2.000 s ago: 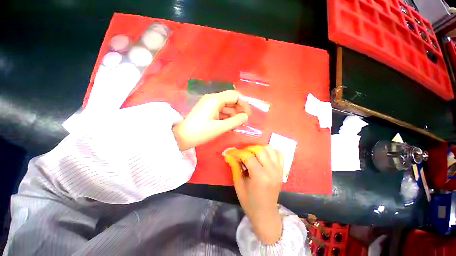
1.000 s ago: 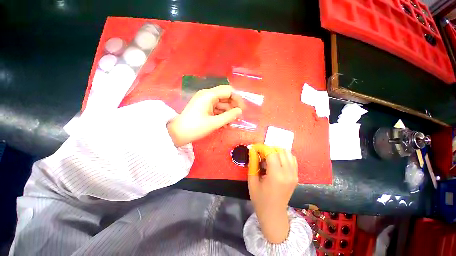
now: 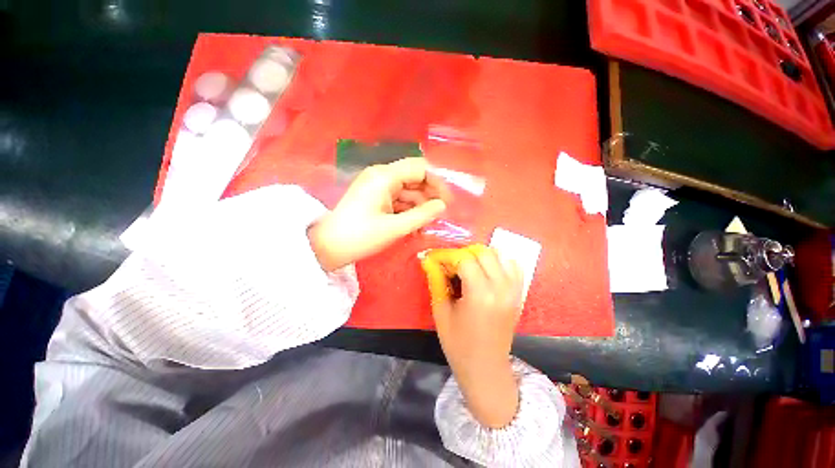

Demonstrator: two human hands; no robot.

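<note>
My right hand (image 3: pixel 478 297), with yellow-orange finger cots, is low on the red mat (image 3: pixel 549 105). Its fingers are bent together; a small dark patch shows between them, and a tiny white bit shows at the fingertips. The round dark watch head is not clearly visible, and the hand hides what lies under it. A white card (image 3: pixel 520 251) lies partly behind this hand. My left hand (image 3: pixel 377 212) is bare, with curled fingers beside glossy clear film (image 3: pixel 462 181). Whether it holds film cannot be told.
A film disc strip (image 3: pixel 249 106) lies at the mat's left, a green patch (image 3: pixel 377 157) behind my left hand. White wipes (image 3: pixel 582 183) and a clear jar (image 3: pixel 719 259) are at right. A compartment tray (image 3: pixel 723 55) stands far right, a parts tray (image 3: pixel 615 422) low right.
My right hand has moved left over the spot where the watch head lay in view a second ago, and the watch head is no longer plainly seen. My left hand is nearly unchanged.
</note>
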